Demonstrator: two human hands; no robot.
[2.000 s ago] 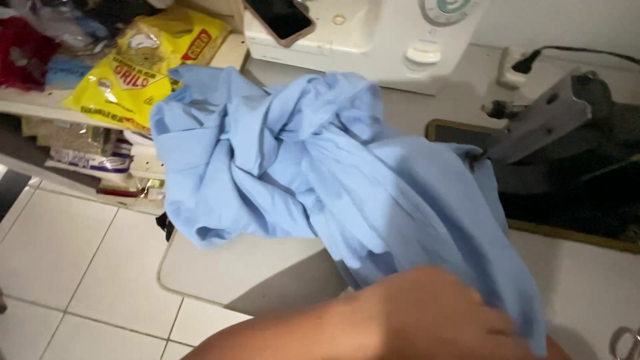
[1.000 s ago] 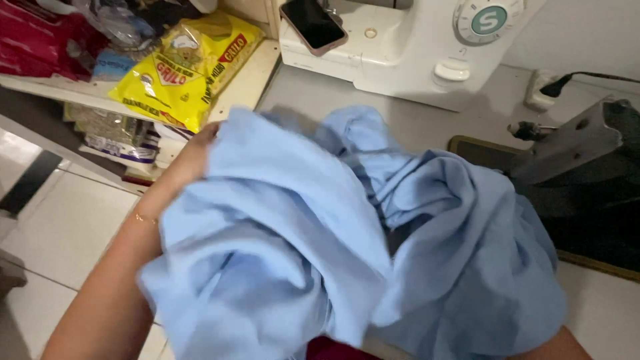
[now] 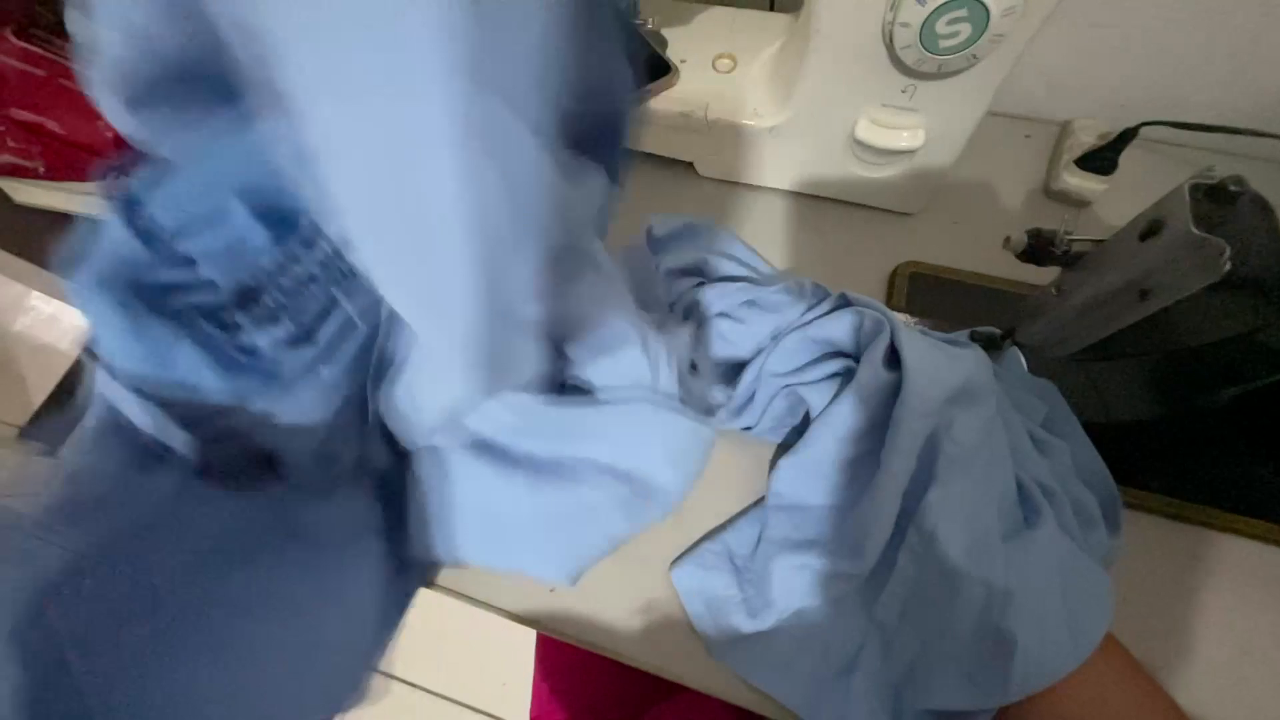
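A light blue cloth garment (image 3: 900, 480) fills much of the view. Its left portion is lifted close to the camera and blurred, with darker folds and an area that seems to bear blurred print. The right portion lies bunched on the sewing table and reaches the needle area of the dark industrial sewing machine (image 3: 1130, 260). Only a forearm shows at the bottom right, where the cloth covers my right hand, so its grip is hidden. My left hand cannot be seen; the raised cloth fills that side.
A white sewing machine (image 3: 840, 90) stands at the back, with a phone (image 3: 655, 70) partly visible on its base. A plug sits in a wall-side socket (image 3: 1082, 165). Red packaging (image 3: 50, 100) is at the far left, above a shelf edge. Floor tiles (image 3: 450, 650) show below the table edge.
The left part of the garment has risen toward the camera and now hides the yellow bag. My left hand and forearm, visible one second ago, have gone from sight.
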